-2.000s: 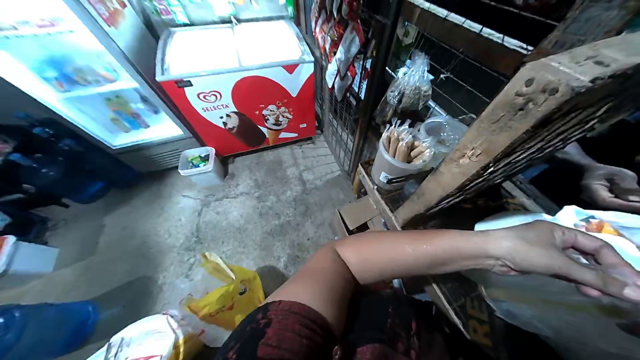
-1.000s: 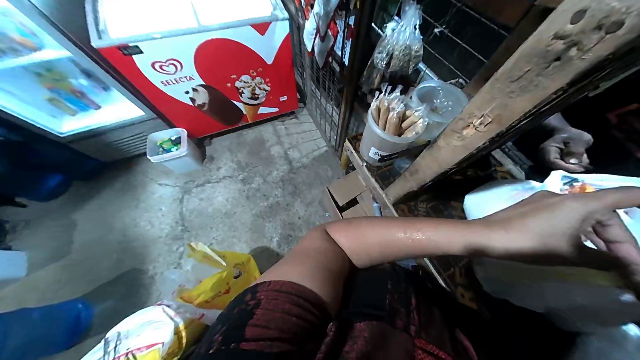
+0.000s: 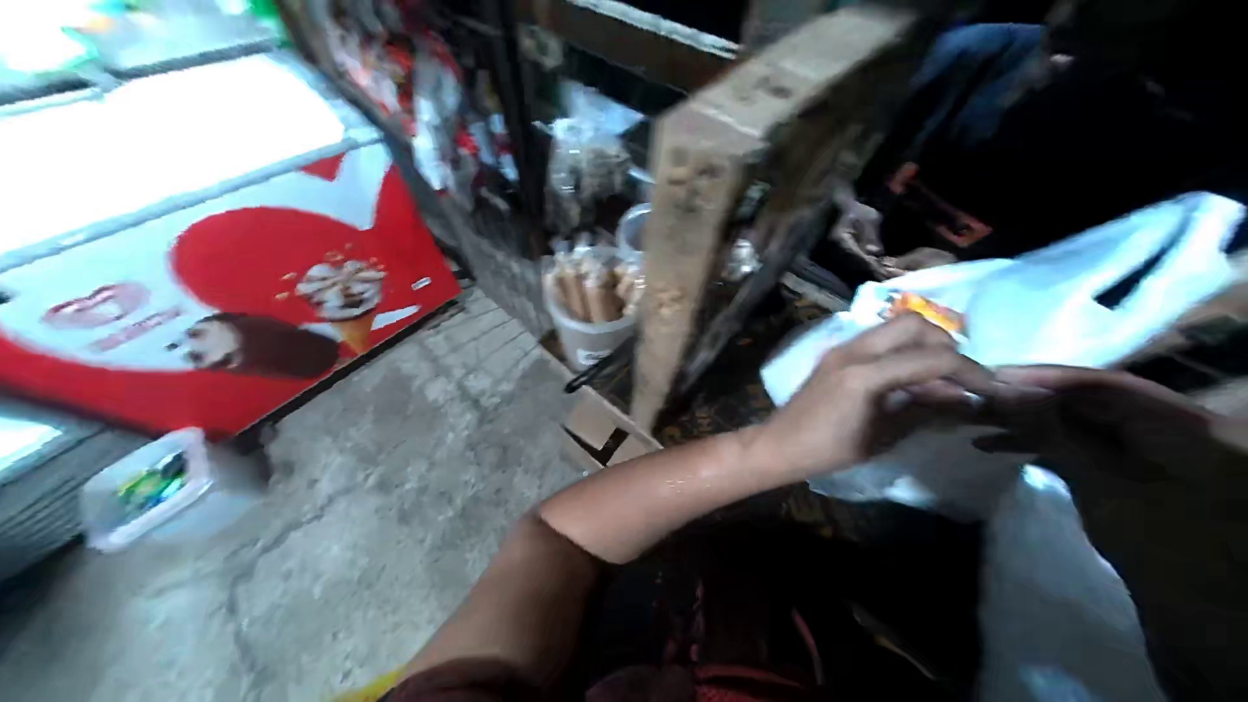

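Note:
My left hand (image 3: 877,390) reaches in from the lower left, its fingers bent over the near side of a white plastic bag (image 3: 1063,302). Something orange (image 3: 926,310) shows at the bag's opening, just beyond my knuckles. From the right, my right hand (image 3: 1082,409) lies dark and blurred, its fingertips meeting those of my left. A small shiny spot shows between the fingers; whether they pinch the bag or a small item is not clear. Another translucent plastic bag (image 3: 1053,595) hangs below them.
Another person's hands (image 3: 877,244) are across the counter, beyond a wooden post (image 3: 682,244). A tub of wrapped sticks (image 3: 590,302) stands left of the post, by a cardboard box (image 3: 600,429). A red and white ice cream freezer (image 3: 234,292) and a plastic bin (image 3: 146,497) stand left.
My left hand has drawn its fingers in, and my right hand has come into view against it. The white bag now stands up higher on the right. The view has swung right.

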